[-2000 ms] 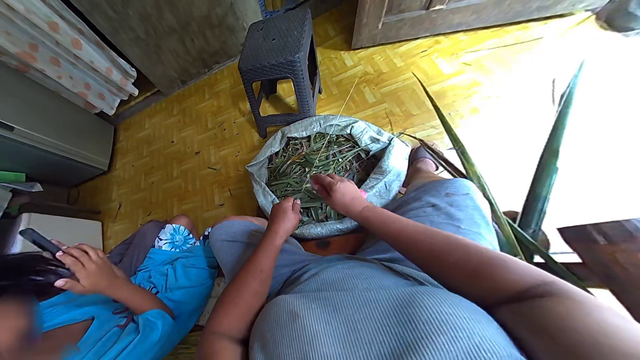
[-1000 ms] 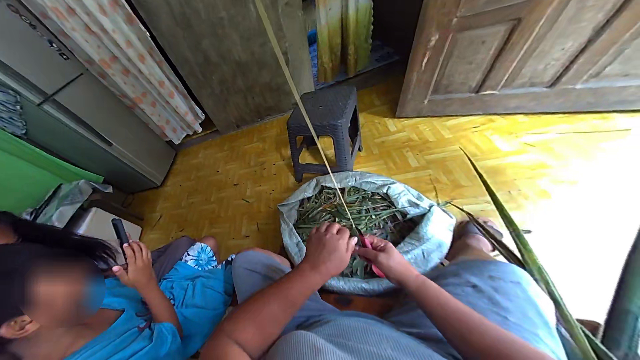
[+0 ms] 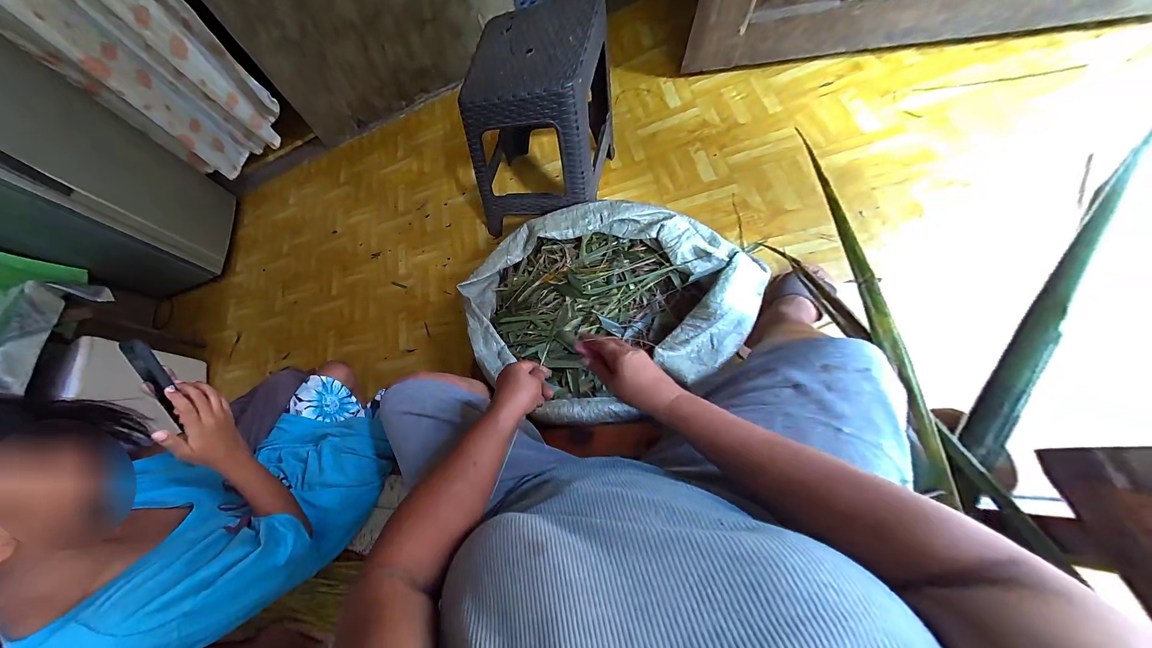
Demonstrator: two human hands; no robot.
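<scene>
A pale woven sack (image 3: 720,315) with a rolled-down rim stands between my knees, filled with cut green leaf pieces (image 3: 576,297). Over its near left rim, my left hand (image 3: 522,389) is closed, with a thin leaf strip (image 3: 506,463) trailing down beside the forearm. My right hand (image 3: 621,367) is just to the right, above the cut leaves. Its fingers are bent around a small tool, mostly hidden, with a hint of red at the fingertips. The hands are slightly apart.
A dark plastic stool (image 3: 531,72) stands behind the sack. At left, a person in a blue top (image 3: 297,504) holds a phone (image 3: 148,373). Long spiky leaves (image 3: 877,306) rise beside my right leg. A wooden door (image 3: 828,31) is at the back.
One second ago a long strip rose from my hands, with a red-handled tool in my right hand; that upright strip is gone from above them. The hands have moved apart. The view has tilted down.
</scene>
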